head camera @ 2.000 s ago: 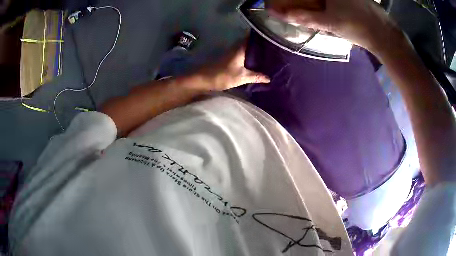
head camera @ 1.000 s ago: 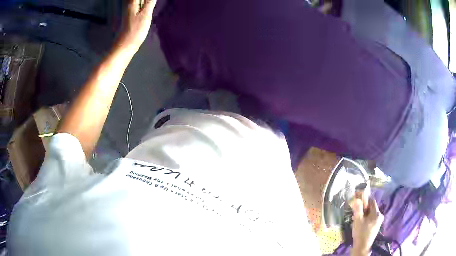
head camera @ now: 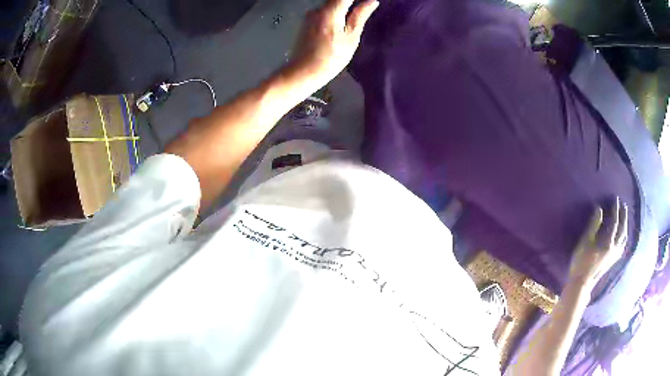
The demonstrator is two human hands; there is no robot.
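Note:
A dark purple garment (head camera: 485, 110) lies spread over the padded ironing board (head camera: 640, 158), whose pale blue-violet cover shows along the right side. My left hand (head camera: 334, 37) is at the garment's upper left edge, thumb and fingers apart; whether it pinches cloth cannot be told. My right hand (head camera: 604, 246) lies with spread fingers on the garment near its lower right end. The iron (head camera: 494, 299) is at the rest below the board, mostly hidden by the shirt; its silver tip shows. No hand is on it.
The tan perforated iron rest (head camera: 507, 273) holds a small beige bundle (head camera: 541, 294). An open cardboard box (head camera: 99, 158) with yellow strapping stands on the grey floor at left, beside a white cable (head camera: 198, 81). Crumpled brighter purple cloth (head camera: 606, 349) hangs at lower right.
The iron went from on the garment to the rest, and my right hand has let it go and moved onto the garment. My left hand has stayed near the garment's left edge.

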